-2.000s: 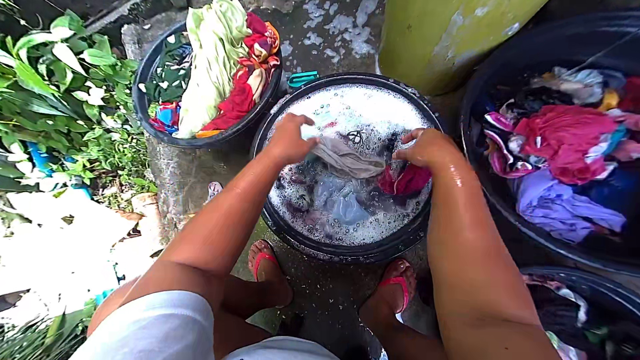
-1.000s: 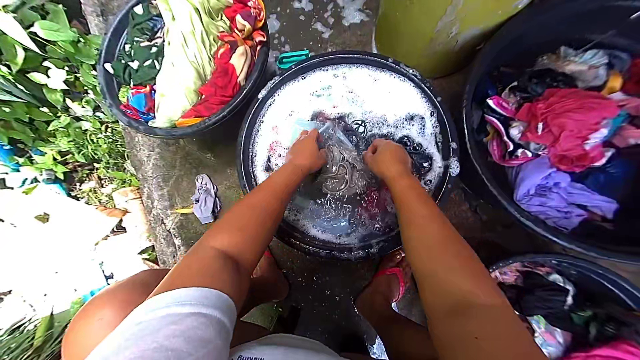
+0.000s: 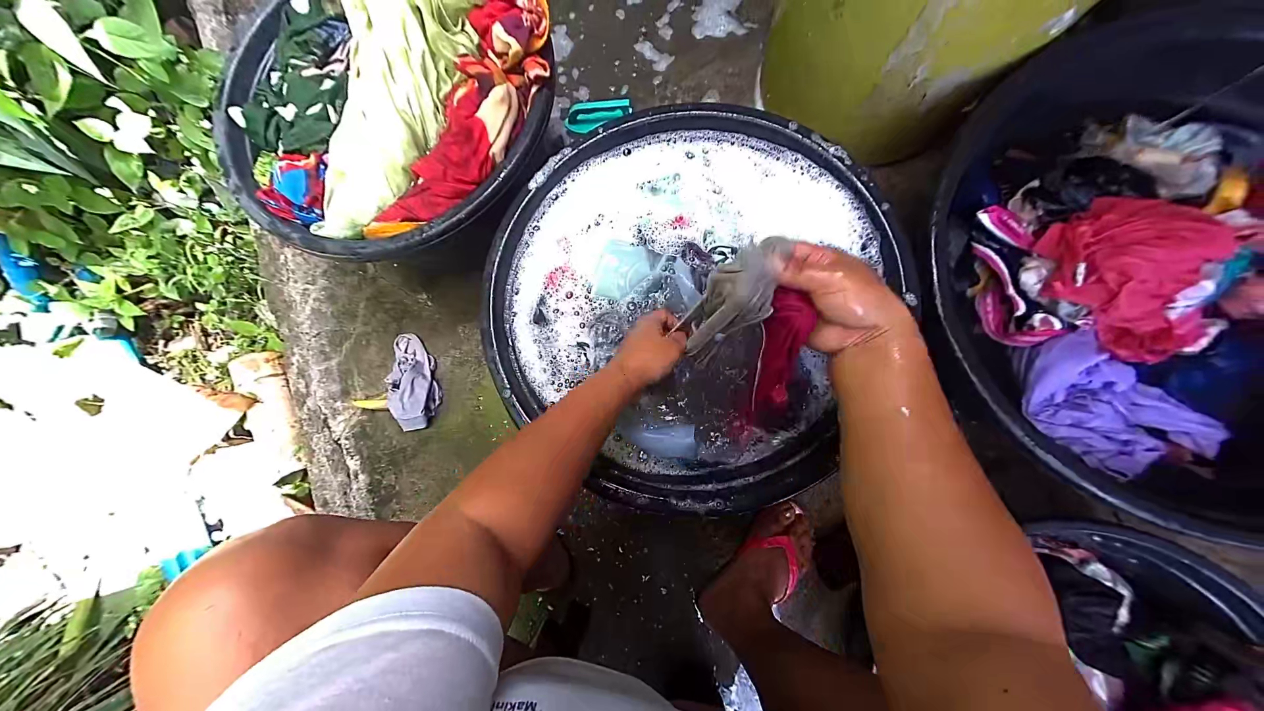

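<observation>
A round black basin (image 3: 499,326) of sudsy water stands in front of me with soaking clothes in it. Over the water my right hand (image 3: 839,291) grips one end of a wet grey cloth (image 3: 736,296). My left hand (image 3: 652,348) pinches the cloth's lower left edge. A dark red cloth (image 3: 780,351) hangs beneath my right hand and dips into the water; whether that hand also holds it, I cannot tell. Pale blue cloth (image 3: 624,269) floats among the suds to the left of the grey one.
Black tubs of clothes stand at upper left (image 3: 232,178), right (image 3: 943,296) and lower right (image 3: 1165,553). A teal brush-like object (image 3: 597,116) lies behind the basin, near a yellow-green container (image 3: 869,79). A small grey garment (image 3: 413,383) lies on the concrete. Plants (image 3: 128,158) border the left.
The hands, close together over the water one second ago, are now farther apart, the right one higher with the grey cloth stretched between them. The dark red cloth now hangs below the right hand.
</observation>
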